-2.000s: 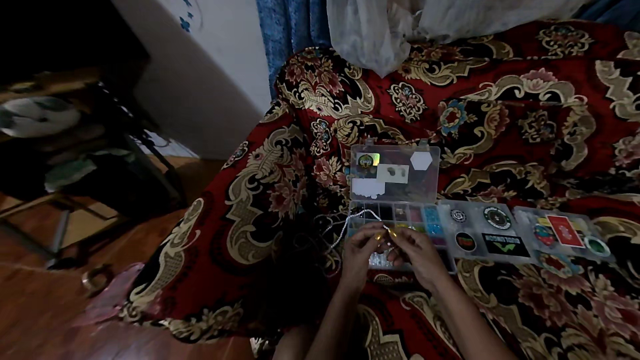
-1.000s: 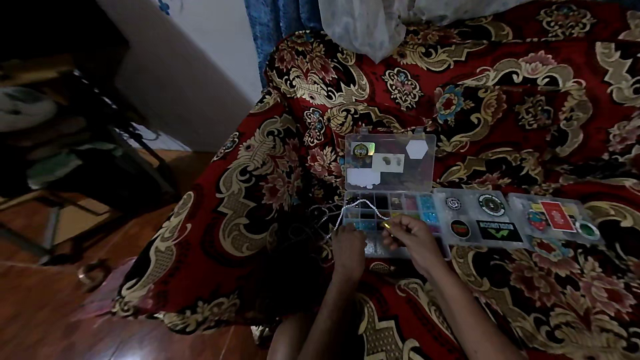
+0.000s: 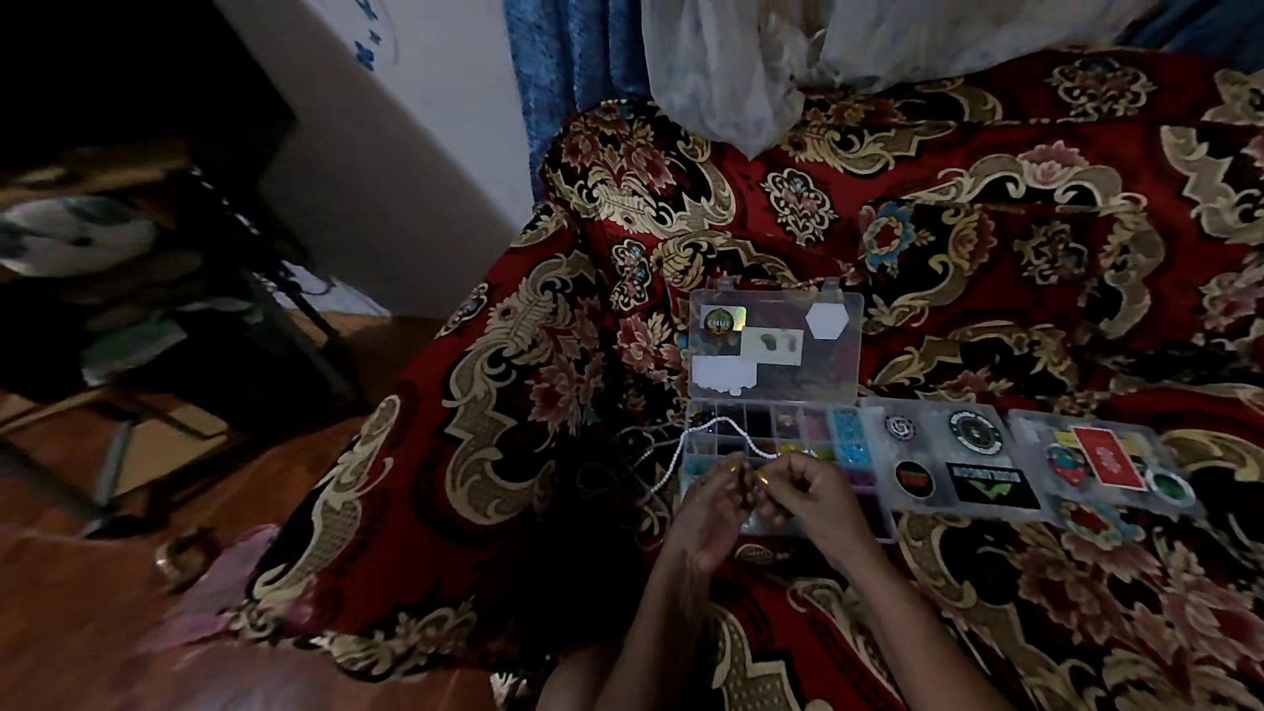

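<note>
A plastic compartment box (image 3: 706,407) with small coloured items, its clear lid (image 3: 775,380) raised behind it, lies on the patterned red cloth. My left hand (image 3: 713,509) is over the front of the box with its fingers curled and fingertips close together; what lies between them is too small to tell. Close by on the right, my right hand (image 3: 805,489) has thumb and finger pinched at the end of a white beaded strand (image 3: 683,444). The strand arches over the box and trails down to its left, beside thin loose cords (image 3: 632,449).
Two closed clear cases with stickers, one nearer (image 3: 933,494) and one farther right (image 3: 1047,469), lie right of the box. Sheer white fabric (image 3: 726,79) hangs behind the covered sofa (image 3: 494,395). A dark stand with shelves (image 3: 109,434) is at the left on the reddish floor.
My left hand, lower and turned knuckles up a second ago, now has its fingers raised close to my right fingertips. The white strand still arches over the box.
</note>
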